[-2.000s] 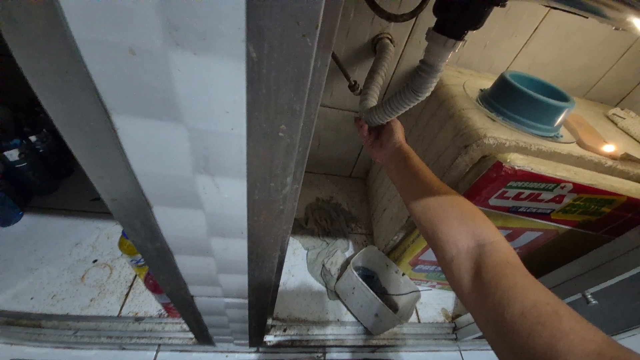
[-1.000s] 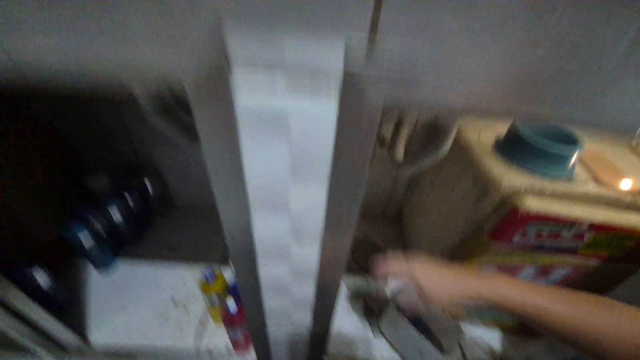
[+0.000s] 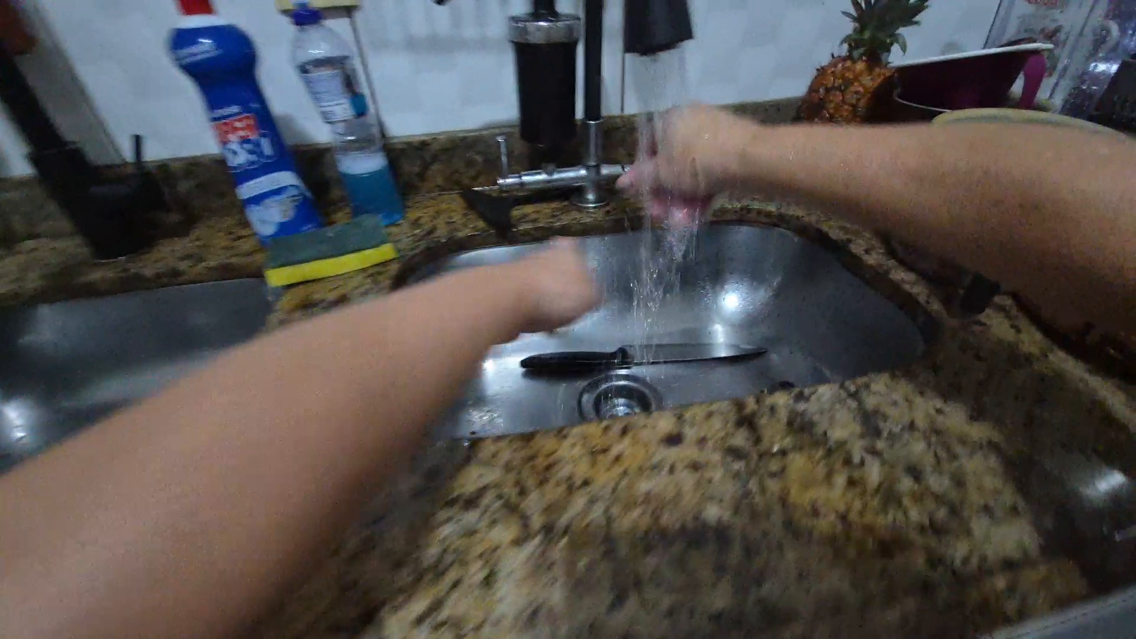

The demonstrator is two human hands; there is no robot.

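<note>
Water pours from a black faucet spout (image 3: 657,27) at the top and falls into a stainless steel sink (image 3: 834,302). My right hand (image 3: 688,164) is at the stream, beside the chrome tap (image 3: 559,177); it is blurred, and whether it grips anything is unclear. Over the left part of the basin is my left hand (image 3: 559,284), blurred, its fingers curled and partly hidden. A black-handled knife (image 3: 577,359) lies on the basin floor behind the round drain (image 3: 619,395), its blade pointing right.
Left of the basin stand a blue cleaner bottle (image 3: 244,133) and a clear bottle with blue liquid (image 3: 368,182), behind a green-yellow sponge (image 3: 330,253). A second sink (image 3: 133,337) lies far left. A pineapple (image 3: 848,89) and a purple bowl (image 3: 967,80) stand back right. Granite counter (image 3: 710,506) runs in front.
The view has swung up from the under-sink space to the sink top. My right hand, earlier at the grey corrugated drain hose, is now at the running water. My left hand has come into view.
</note>
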